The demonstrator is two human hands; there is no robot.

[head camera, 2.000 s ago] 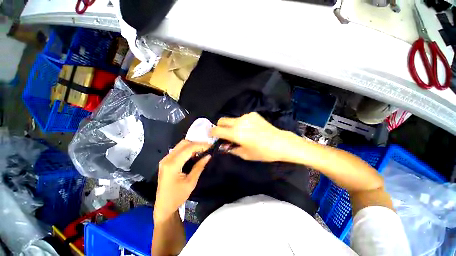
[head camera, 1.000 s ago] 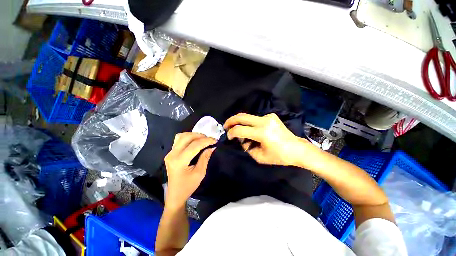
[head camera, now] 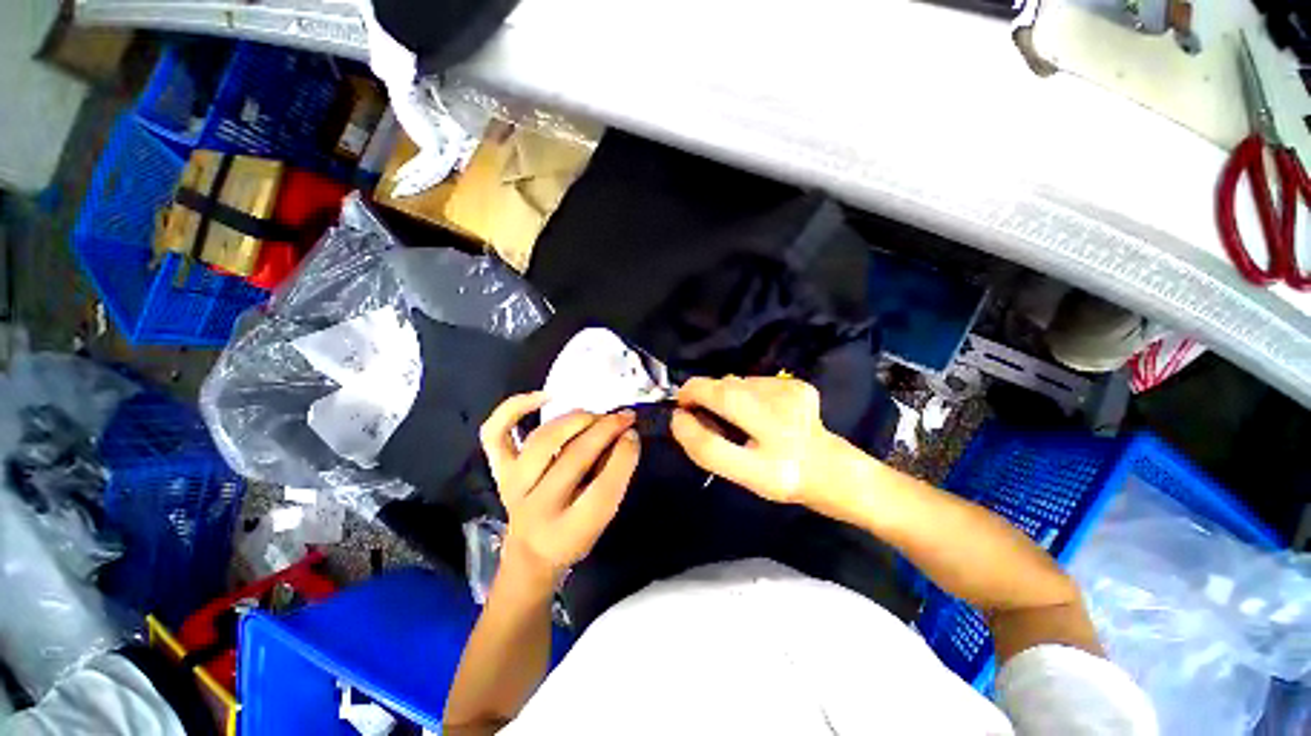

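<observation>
A black garment [head camera: 647, 503] lies over the lap. A rounded white patch [head camera: 592, 371] stands up from it just above my left hand. My left hand [head camera: 564, 472] pinches the dark cloth edge at the base of the patch, fingers bent. My right hand [head camera: 755, 436] is just to its right, thumb and forefinger closed on the same dark edge. A tiny thin item or thread tip shows between the fingertips; I cannot tell which.
A clear plastic bag [head camera: 266, 381] with white pieces lies left of the lap. The white table edge [head camera: 863, 158] runs across the top, with red-handled shears [head camera: 1262, 209] at right. Blue crates [head camera: 115, 245] stand at far left, and another crate [head camera: 1150, 475] stands at right.
The white patch now shows larger above my left hand. My right hand has moved slightly lower, its fingers now pointing left at the cloth edge. My left hand has shifted slightly right.
</observation>
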